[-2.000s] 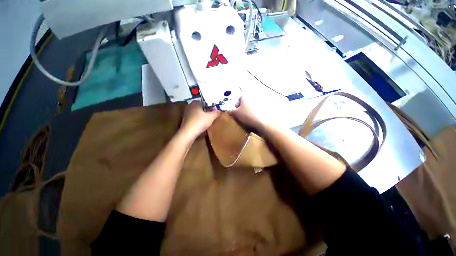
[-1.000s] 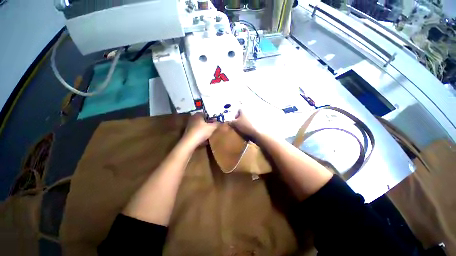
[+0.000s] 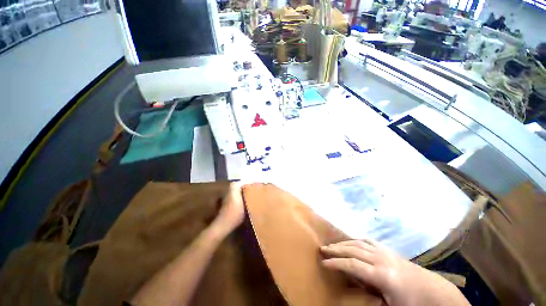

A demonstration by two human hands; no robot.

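Observation:
The large brown panel (image 3: 161,212) lies across the near side, its upper edge just below the machine's needle area (image 3: 257,160). A lighter brown piece (image 3: 281,230) lies on it, its left edge running down from the top. My left hand (image 3: 232,209) is at the top edge of the cloth, left of the lighter piece, and pinches the cloth there; its fingertips are partly hidden. My right hand (image 3: 374,266) lies palm down, fingers spread on the right part of the lighter piece. The white sewing machine head (image 3: 254,113) stands beyond the cloth.
A control panel (image 3: 170,30) and pale hose (image 3: 129,122) stand at the upper left, above a teal mat (image 3: 161,134). Dark snips (image 3: 356,145) and a woven label (image 3: 333,155) lie on the white table (image 3: 305,173). Brown heaps hang at both sides. Thread cones (image 3: 281,51) stand behind.
The view has tilted up. The cloth has come away from the needle towards me. My right hand has left the needle area and moved down right onto the piece. The looped strap has left the table.

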